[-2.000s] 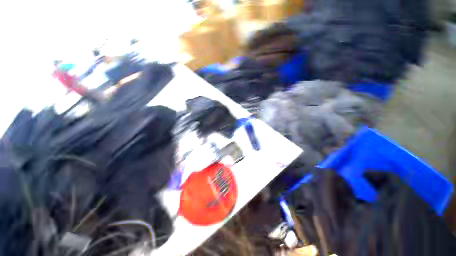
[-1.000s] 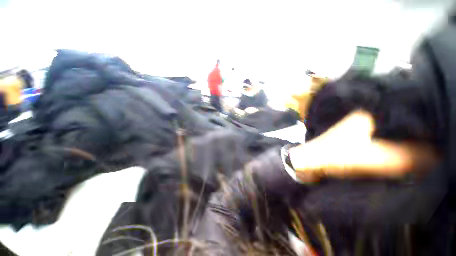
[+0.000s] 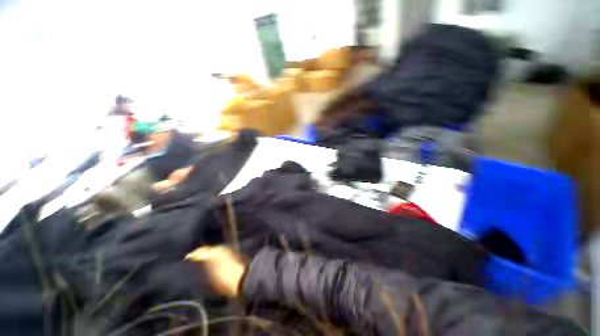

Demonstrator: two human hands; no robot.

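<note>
A large black coat (image 3: 342, 220) lies heaped across the table in front of me. My right hand (image 3: 218, 268) reaches in from the right in a dark, wrinkled sleeve and rests at or on the black cloth. It is blurred, and its fingers are not clear enough to show a grip. My left hand is not in view. A red tray (image 3: 411, 210) shows only as a small part behind the coat, which hides the rest.
A black bundle (image 3: 357, 161) sits on the white table (image 3: 296, 152). A blue crate (image 3: 526, 210) is at the right. Brown cartons (image 3: 263, 113) and a big dark heap (image 3: 441, 75) are behind. Another person's hand (image 3: 174, 178) is at left. Hair strands cross the foreground.
The view has swung so the table end, red tray and blue crate show again. The black coat now covers most of the tray. My right hand is at lower centre-left on dark cloth.
</note>
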